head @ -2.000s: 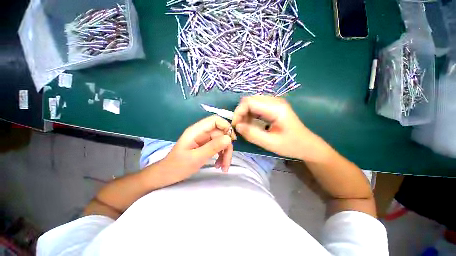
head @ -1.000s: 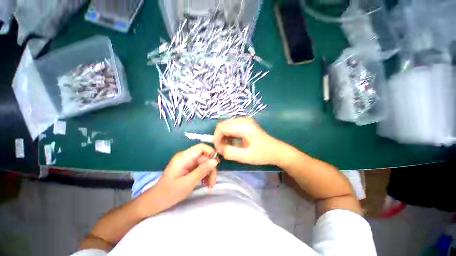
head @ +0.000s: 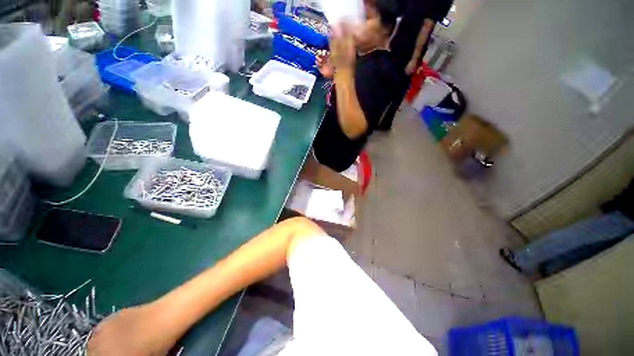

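Note:
The heap of slim silver metal bits (head: 42, 323) is at the lower left, cut off by the picture's edge. My right hand (head: 125, 335) is beside the heap at the bottom edge. Only its back and wrist show; its fingers are hidden or cut off, so I cannot tell what it holds. My left hand is out of the picture. A clear tub of loose bits (head: 182, 189) stands on the green bench, with a slim pen-like thing (head: 165, 218) lying in front of it.
A smartphone (head: 78, 231) lies flat near a white cable. Behind are another clear tub (head: 132, 146), a white lidded box (head: 233, 132) and blue crates (head: 295, 52). A person in black (head: 368, 87) is at the bench's far side. A cardboard box (head: 327, 201) and a blue crate (head: 513, 338) stand low.
The view has swung to the right, showing the room and other people. The heap has shifted to the lower left, and my left hand and the left parts box have left the picture.

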